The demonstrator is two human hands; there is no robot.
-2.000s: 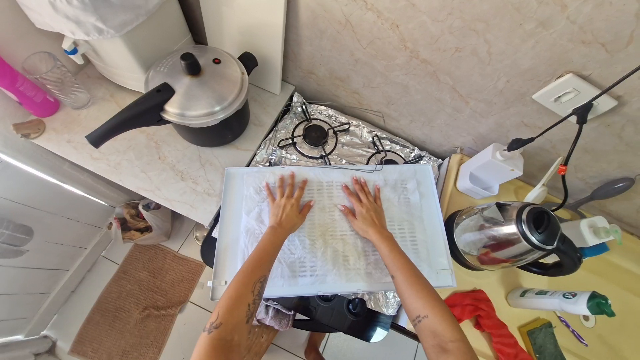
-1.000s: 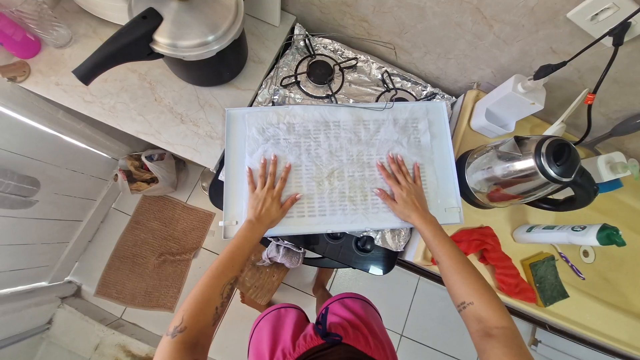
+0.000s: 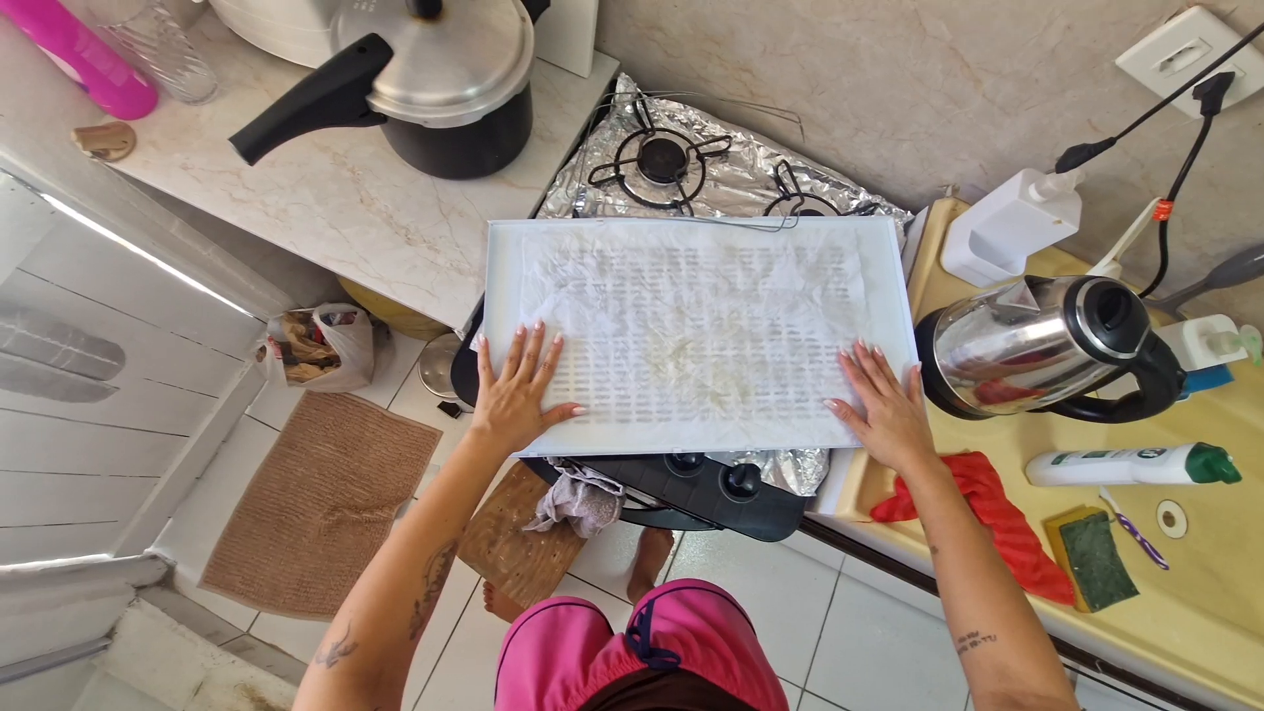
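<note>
A white slotted metal panel (image 3: 499, 267) lies across the gas stove, covered over most of its face by a thin, wet-looking white sheet (image 3: 691, 296) that clings to it. My left hand (image 3: 518, 395) rests flat with spread fingers on the panel's lower left part. On the lower right edge, my right hand (image 3: 884, 405) lies palm down, its fingers apart. Neither hand grips anything. Behind the panel, foil (image 3: 592, 168) and a burner (image 3: 662, 158) show; black control knobs (image 3: 741, 481) stick out below its front edge.
A pressure cooker (image 3: 454, 128) stands on the marble-look counter at left. To the right are an electric kettle (image 3: 1027, 346), a red cloth (image 3: 997, 523), a sponge (image 3: 1091, 558), a toothbrush (image 3: 1136, 533) and a white bottle (image 3: 1116, 466). A wooden stool (image 3: 518, 533) stands below.
My hands were close together on the upper middle of the sheet; they have moved apart and down to the panel's lower left and right parts. The view has shifted too.
</note>
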